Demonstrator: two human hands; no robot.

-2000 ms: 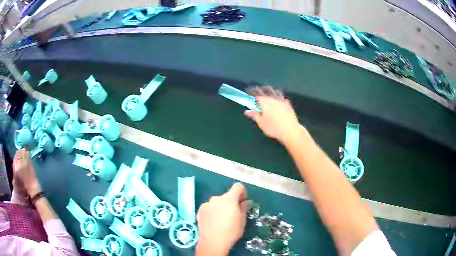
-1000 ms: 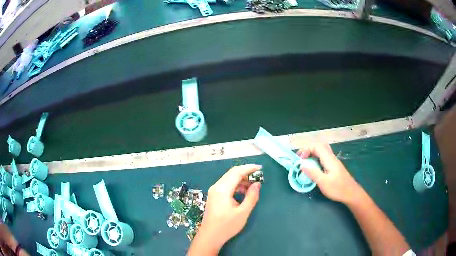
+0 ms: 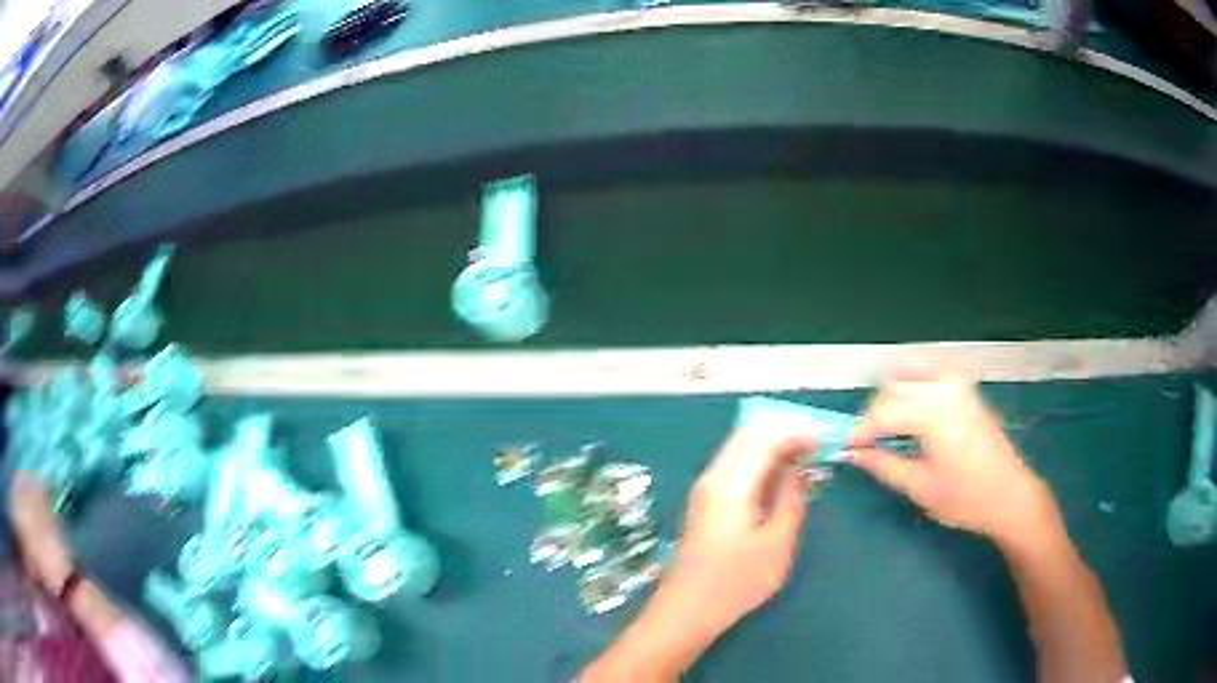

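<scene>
A turquoise fan body [image 3: 830, 427] is between my two hands above the near bench. Its handle end shows over the fingers of my left hand [image 3: 747, 514], which are closed around it. My right hand [image 3: 954, 460] pinches it from the right. The image is blurred and the drum end is not clearly visible. A small circuit board [image 3: 814, 472] seems to show at my left fingertips, under the handle. A pile of circuit boards [image 3: 587, 520] lies on the bench to the left of my left hand.
Several turquoise fan bodies [image 3: 274, 560] are heaped at the left. One fan [image 3: 505, 296] lies on the dark green conveyor belt, behind the pale rail [image 3: 574, 372]. Another fan [image 3: 1192, 507] lies at the far right. Another person's arm [image 3: 47, 540] is at the lower left.
My hands have come together at the fan body. My left hand has brought the board to the handle, which has turned nearly level. The view has shifted.
</scene>
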